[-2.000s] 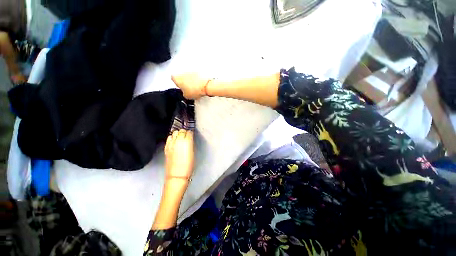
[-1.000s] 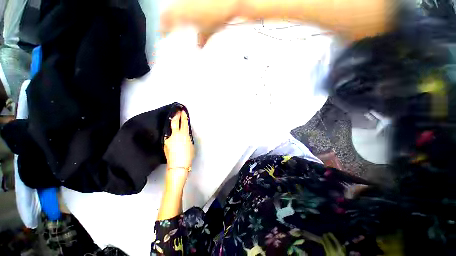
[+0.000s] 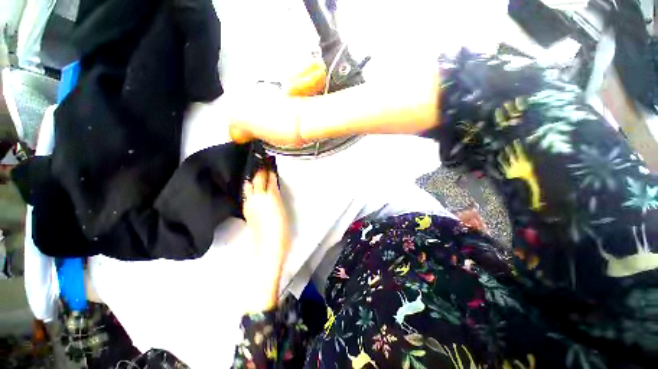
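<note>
A black garment lies over the left of the white-covered table, its narrow tube-like end pointing right. My left hand holds the edge of that end from the near side. My right hand is at the far side of the same end, blurred and overexposed; its grip is unclear. An iron stands partly hidden under my right wrist and forearm. Its curved metal rim shows below, its orange handle and dark rear fitting above.
A dark tube rises from the iron's rear. A white padded shape with blue parts is at the left edge. Plaid cloth is low at the left. Speckled floor and blurred items show at right.
My right arm has come back down from the top, and the iron now shows beside the garment's end. My left hand stays at that end.
</note>
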